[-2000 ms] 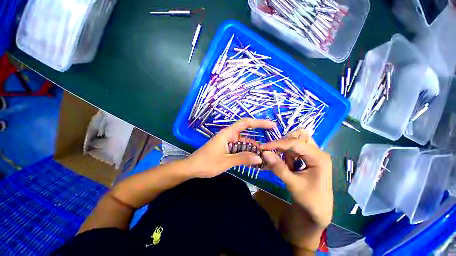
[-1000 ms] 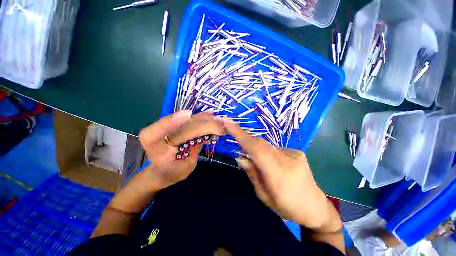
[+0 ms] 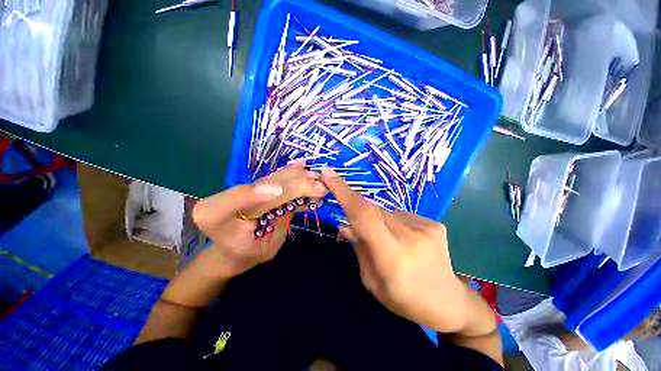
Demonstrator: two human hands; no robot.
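My left hand (image 3: 246, 217) is closed around a row of slim metal parts (image 3: 280, 211). Their round dark ends with pale centres face me in a curved row, and thin red leads hang below. My right hand (image 3: 395, 253) is just to the right, its index finger reaching to the left hand's fingertips; its other fingers are curled and whether they hold anything is hidden. The blue tray (image 3: 482, 119) lies beyond both hands, with many loose silver-white parts (image 3: 326, 94) heaped in it.
Lidded clear boxes (image 3: 47, 65) stand at the left. Clear open bins (image 3: 572, 239) with a few parts stand at the right. Another clear box (image 3: 464, 16) is cut off at the top. Loose parts (image 3: 231, 40) lie on the green bench (image 3: 159, 94) either side of the tray.
Since the first frame, my left hand has turned so the part ends and red leads face me. Over the last second both hands have moved little; the right fingertip still meets the left hand.
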